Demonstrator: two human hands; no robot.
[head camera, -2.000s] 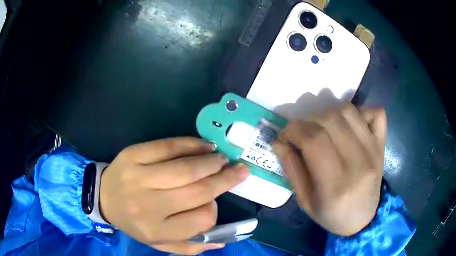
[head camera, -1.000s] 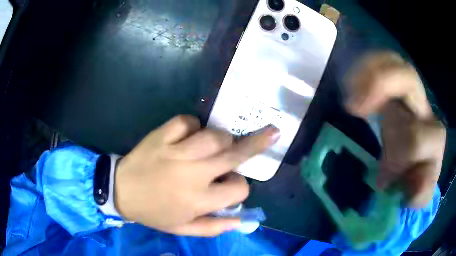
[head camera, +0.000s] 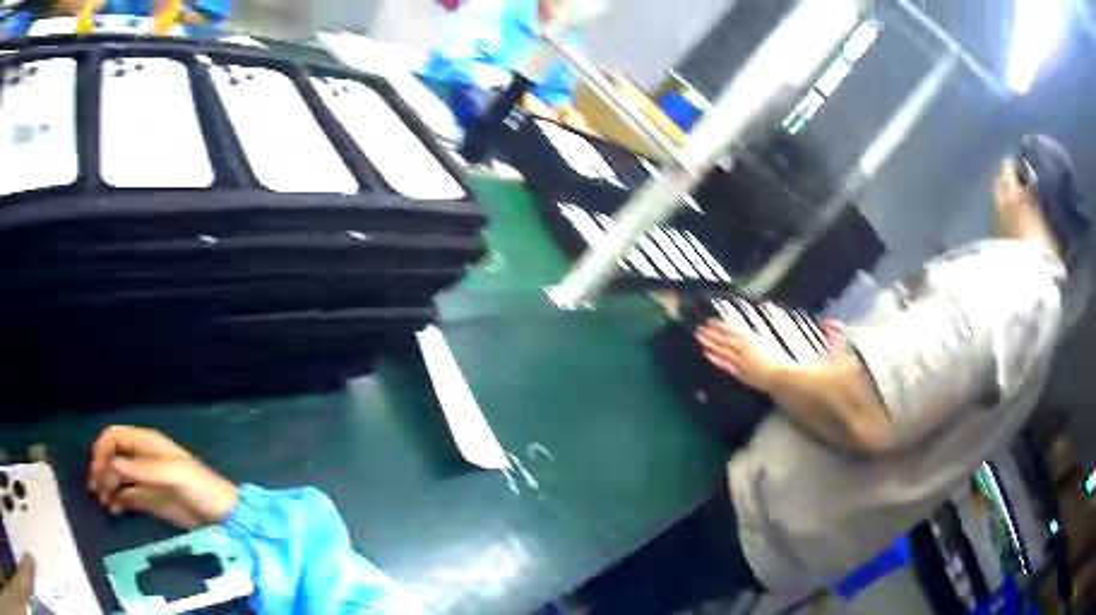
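Observation:
A white smartphone (head camera: 46, 529) lies back up at the lower left edge, cut off by the frame, with dark camera lenses near its top. My right hand (head camera: 150, 475) is above the bench right of the phone, fingers partly curled; whether it holds something small is too blurred to tell. The teal-green template (head camera: 180, 572) lies beside my right sleeve, right of the phone, its cut-out window showing dark. Only a blurred bit of my left hand (head camera: 17, 591) shows at the left edge, over the phone; what it holds is hidden.
A tall stack of black trays (head camera: 228, 288) stands beyond my hands, with white phones in the top one. A white sheet (head camera: 459, 402) lies on the green bench (head camera: 577, 445). At right a person (head camera: 889, 408) has hands at another phone tray (head camera: 769, 330). Another person in blue is behind.
The view has swung up and right, bringing trays and people into view. My right hand has let go of the template, which now lies on the bench. My left hand is mostly out of frame.

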